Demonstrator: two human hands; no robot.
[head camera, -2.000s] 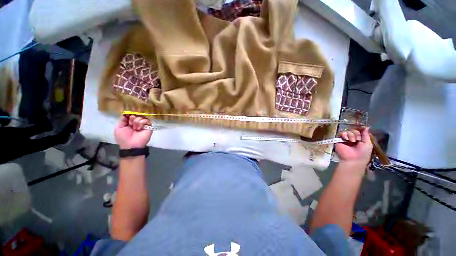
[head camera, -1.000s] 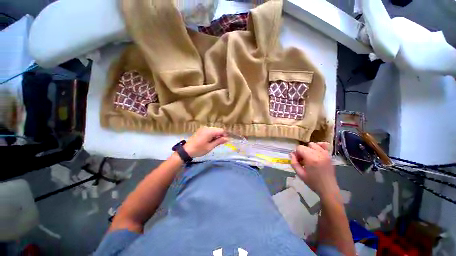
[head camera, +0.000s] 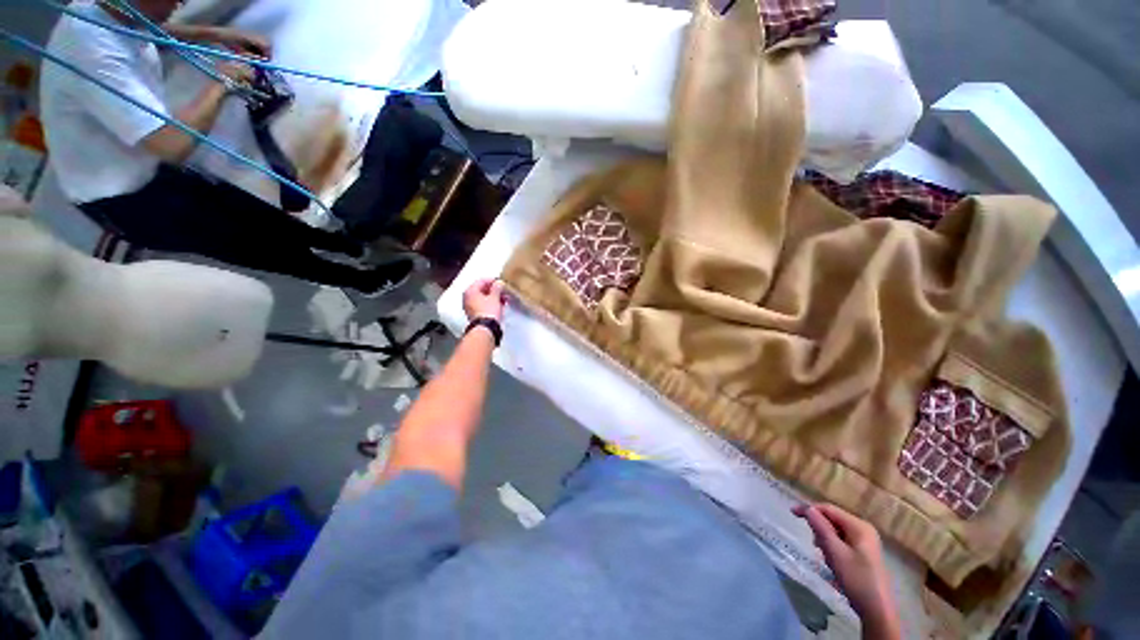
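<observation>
A tan jacket (head camera: 813, 338) lies on the white padded table, its gathered hem band (head camera: 700, 400) running diagonally towards the lower right. A thin tape measure (head camera: 681, 406) lies along the hem's lower edge. My left hand (head camera: 485, 300) pinches the tape at the hem's left corner. My right hand (head camera: 853, 550) is beside the right part of the hem, fingertips near the tape; whether it grips the tape is unclear. Another stretch of tape shows below the hem near my right hand. A small yellow piece (head camera: 621, 450) shows at the table edge by my lap.
A padded sleeve-board arm (head camera: 575, 69) stands behind the jacket. A seated person in a white shirt (head camera: 106, 113) is at upper left. Blue cords cross above. A red crate (head camera: 131, 435) and blue crate (head camera: 256, 544) are on the scrap-strewn floor. Part of a metal rest (head camera: 1063, 575) shows lower right.
The view has turned left, so the jacket appears tilted. My left hand has moved from the hem's middle to its left corner, and the tape is again stretched along the hem. My hands are farther apart.
</observation>
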